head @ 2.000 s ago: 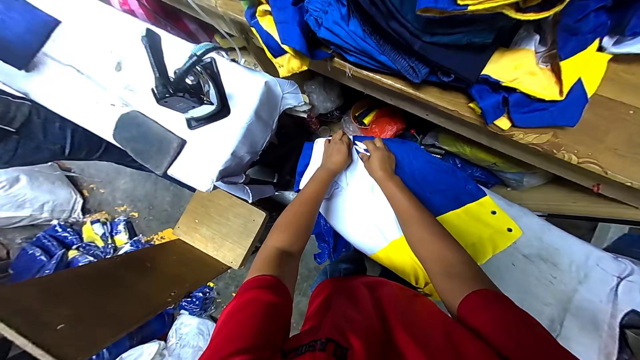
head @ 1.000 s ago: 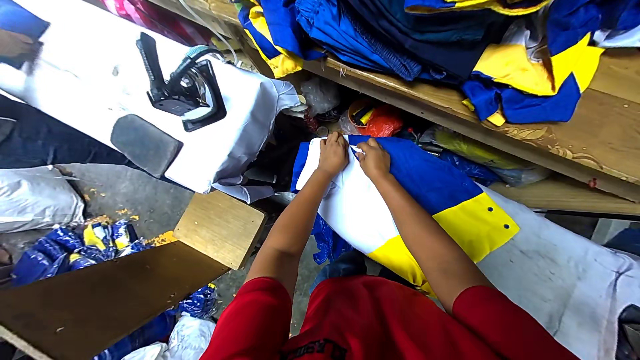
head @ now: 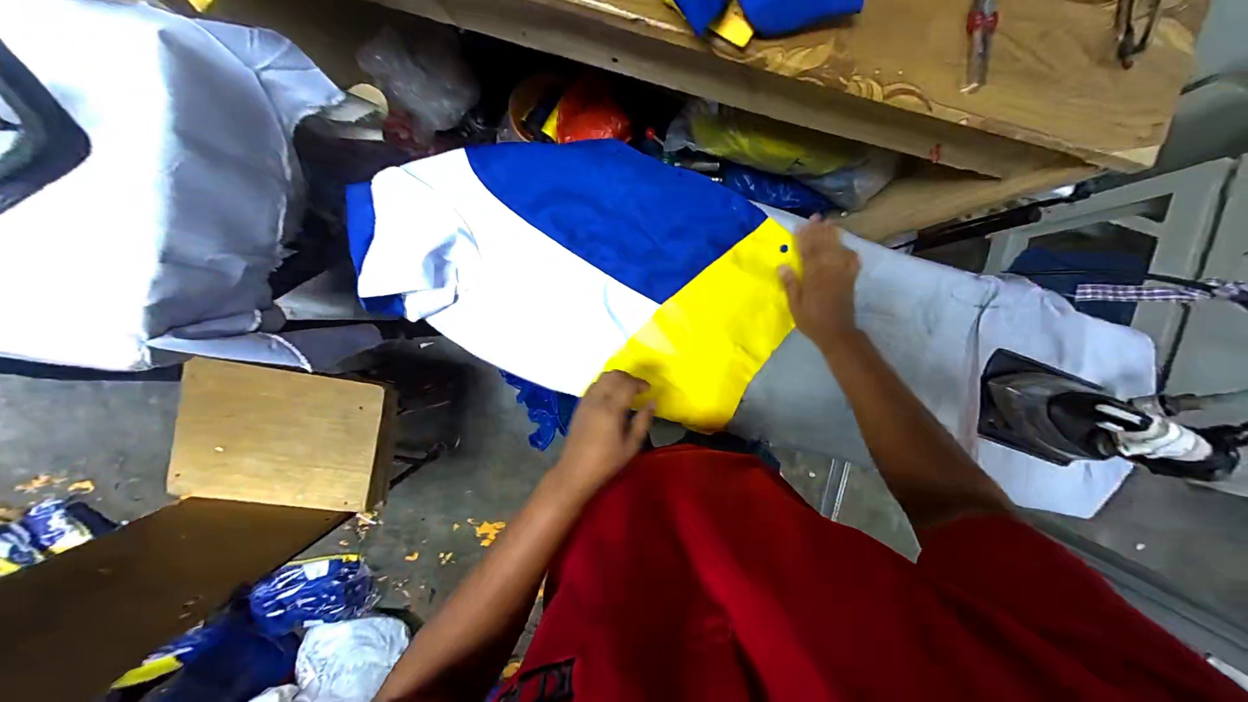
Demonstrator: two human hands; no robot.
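A blue, white and yellow garment point(head: 585, 263) lies over a narrow padded ironing board point(head: 916, 292) covered in pale cloth. My left hand point(head: 609, 419) touches the near edge of its yellow part, with the fingers bent; whether it pinches the cloth cannot be told. On the far right edge of the yellow part rests my right hand point(head: 824, 278), thumb on the cloth near a small dark dot. A clothes iron point(head: 1063, 409) with a cord stands on the board's right end.
A wooden table point(head: 877, 68) with scissors point(head: 980, 39) on it runs behind the board, and bagged goods point(head: 760, 141) lie beneath. Another cloth-covered surface point(head: 205, 195) is at left. A wooden stool or bench point(head: 278, 429) and plastic-wrapped bundles point(head: 312, 590) stand low at left.
Both hands have left the garment's white and blue far end and are now apart at its yellow part. The view has swung right, bringing in the iron.
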